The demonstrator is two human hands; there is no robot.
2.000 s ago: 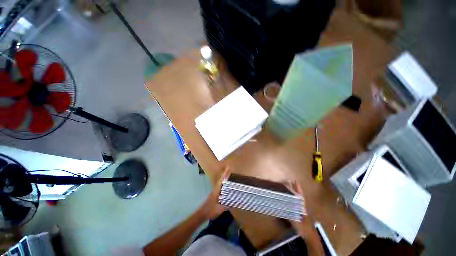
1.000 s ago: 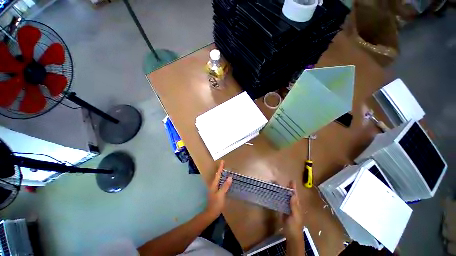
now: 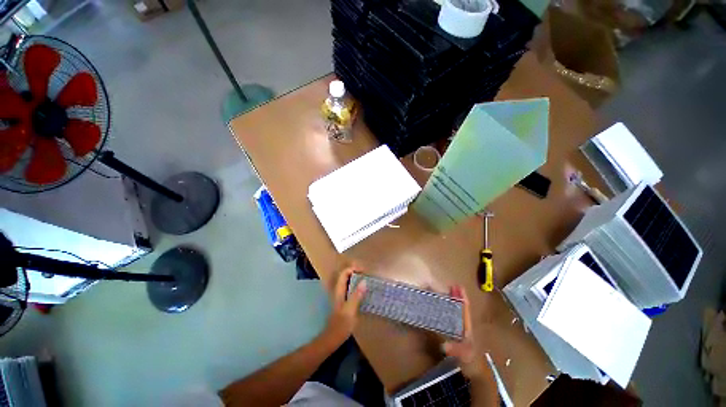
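Observation:
A stack of panels (image 3: 407, 306) is held edge-on between my two hands above the front of the brown table (image 3: 279, 151). Its ridged grey-white long edge faces up. My left hand (image 3: 346, 302) grips its left end, with the thumb on top. My right hand (image 3: 462, 326) holds its right end. Below my right hand, a dark-grid solar panel (image 3: 438, 391) lies at the near table edge, cut off by the frame. A stack of white pieces (image 3: 366, 195) lies beyond my hands.
A green divider board (image 3: 485, 159) stands at centre. Right of it are a yellow-black tool (image 3: 486, 270), a phone (image 3: 534, 184) and panel stacks (image 3: 669, 238), one topped with a white sheet (image 3: 597, 322). Behind are a bottle (image 3: 338, 111) and tall black trays (image 3: 422, 63).
The held stack has tilted so more of its ridged edge faces me, and it sits slightly lower. Both hands still hold its ends. The camera view has shifted a little.

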